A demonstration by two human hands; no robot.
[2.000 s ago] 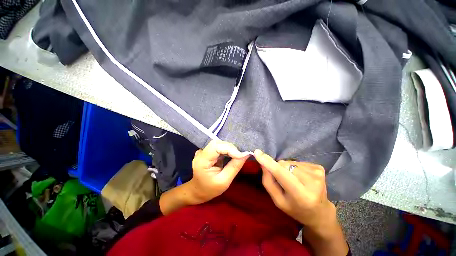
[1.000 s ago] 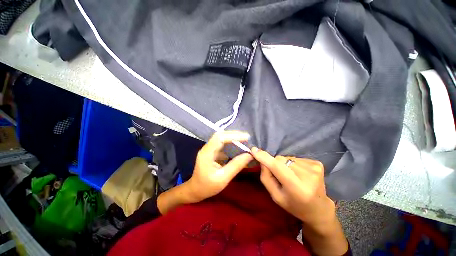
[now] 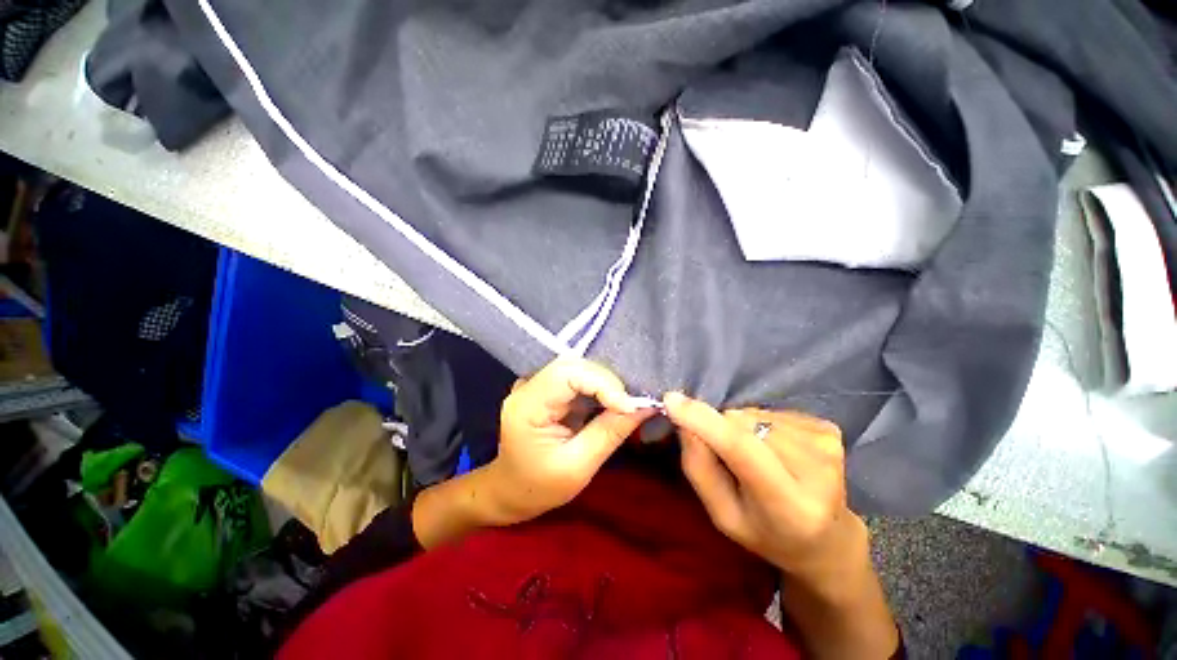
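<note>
A dark grey garment (image 3: 774, 316) lies spread over the table. A white binding line (image 3: 426, 245) runs along its hem to my hands. My left hand (image 3: 562, 432) pinches the hem edge between thumb and forefinger. My right hand (image 3: 768, 477), with a ring, pinches at the same spot, its fingertips almost touching the left ones. A needle cannot be made out between them. A paired white seam (image 3: 629, 245) meets the hem just above my left hand. A black label (image 3: 596, 146) with pale print and a pale angular flap (image 3: 839, 181) lie on the garment.
The pale speckled table (image 3: 1033, 477) has its near edge close to me. A white band (image 3: 1142, 290) lies at the right. Below left are a blue bin (image 3: 271, 368), beige cloth (image 3: 338, 471) and a green bag (image 3: 174, 535). A fine thread hangs over the table at the right.
My left forefinger, raised off the hem a second ago, is back down in a pinch. The garment has shifted slightly to the right compared with two seconds ago.
</note>
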